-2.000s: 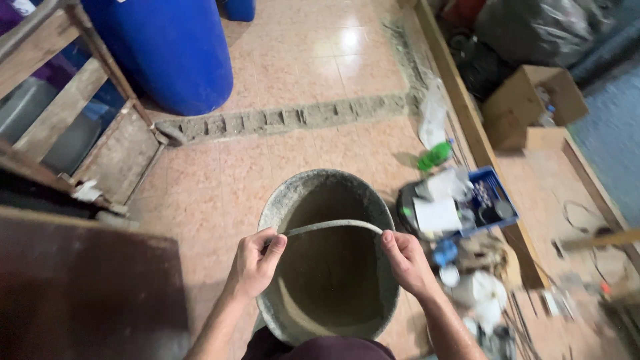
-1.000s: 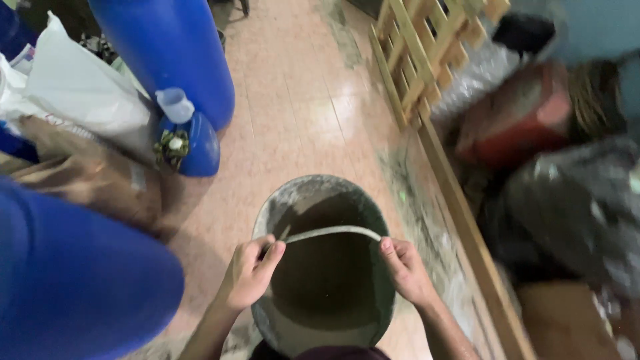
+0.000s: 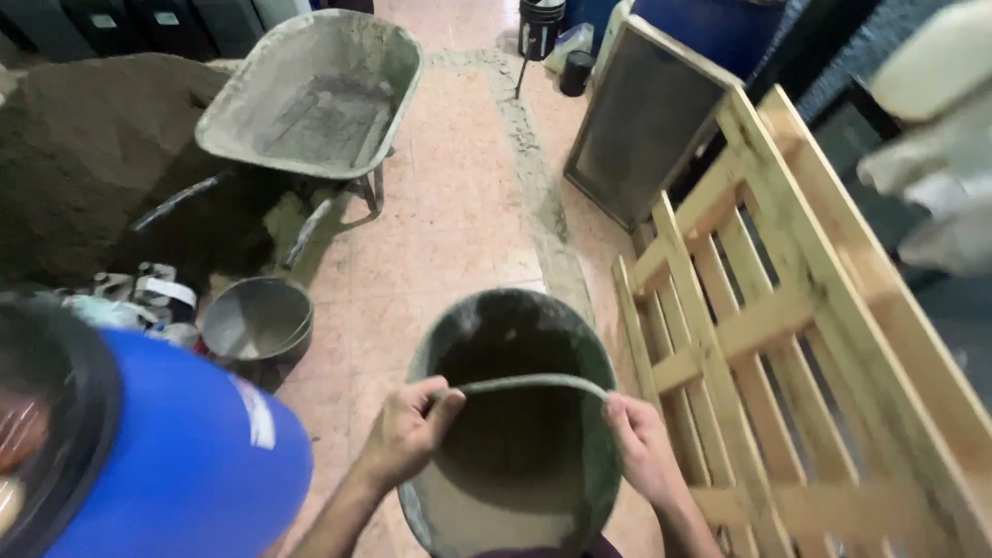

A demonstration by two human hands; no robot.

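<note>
A large cement-stained bucket [image 3: 593, 341] hangs in front of me, with greyish-brown content inside; whether it is liquid or wet mix I cannot tell. Its curved handle [image 3: 535, 380] spans the opening. My left hand [image 3: 415, 426] is closed around the handle's left end, thumb on top. At the right end, my right hand [image 3: 635, 438] grips the same handle near the rim. Dark cloth at the bottom edge touches or overlaps the near side of the bucket.
A mortar-crusted wheelbarrow [image 3: 325, 108] stands ahead left by a sand heap [image 3: 101, 139]. Nearer are a smaller bucket [image 3: 260, 322] and a blue barrel [image 3: 201, 457]. Wooden pallets [image 3: 775, 325] lean at right, with a framed mesh screen [image 3: 651, 116] beyond. A rough mortar strip [image 3: 542, 186] crosses the tiled floor.
The view has travelled and turned a lot, from barrels and sacks to the wheelbarrow and sand. Both hands have kept hold of the bucket's handle, and the bucket has come along with me.
</note>
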